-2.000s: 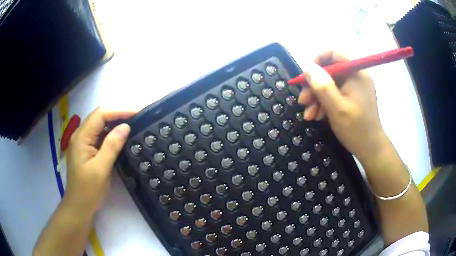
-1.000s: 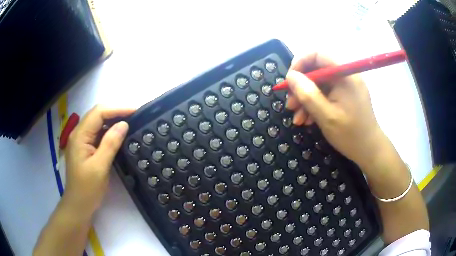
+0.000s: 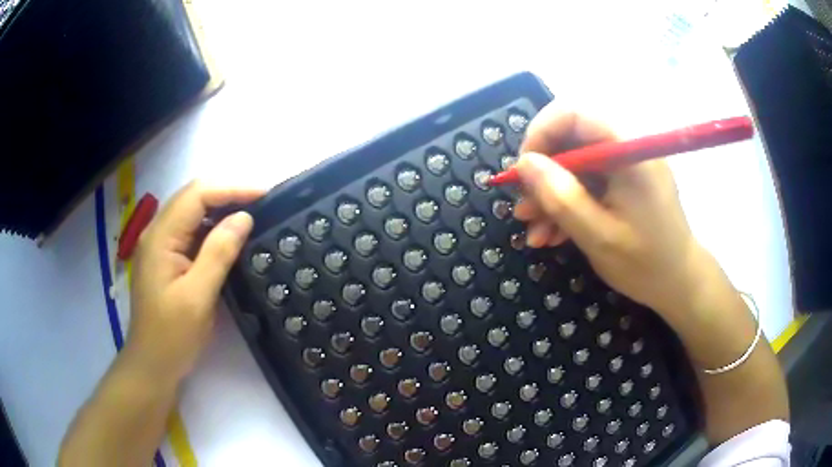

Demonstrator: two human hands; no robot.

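Note:
A black tray (image 3: 365, 169) with round pockets lies tilted in front of me, its lower end cut off by the picture's bottom edge. Small round silver metal parts (image 3: 414, 259) sit one per pocket; some at the lower left look brownish. My left hand (image 3: 187, 264) grips the tray's upper left corner, thumb on the rim. My right hand (image 3: 611, 205) holds a red marker pen (image 3: 657, 144) over the tray's upper right. Its tip is at a part in the second row; whether it touches cannot be told. My right hand hides some pockets.
A red marker cap (image 3: 137, 226) lies left of my left hand, by yellow tape (image 3: 126, 181) and blue tape (image 3: 102, 237) on the white table (image 3: 347, 55). Black stacked trays stand at the upper left (image 3: 91, 100) and right edge (image 3: 794, 137). A bracelet is on my right wrist.
The pen tip has moved left along the second row, from part to part. The whole view has shifted slightly, so the tray and surroundings appear further right. My left hand keeps its grip.

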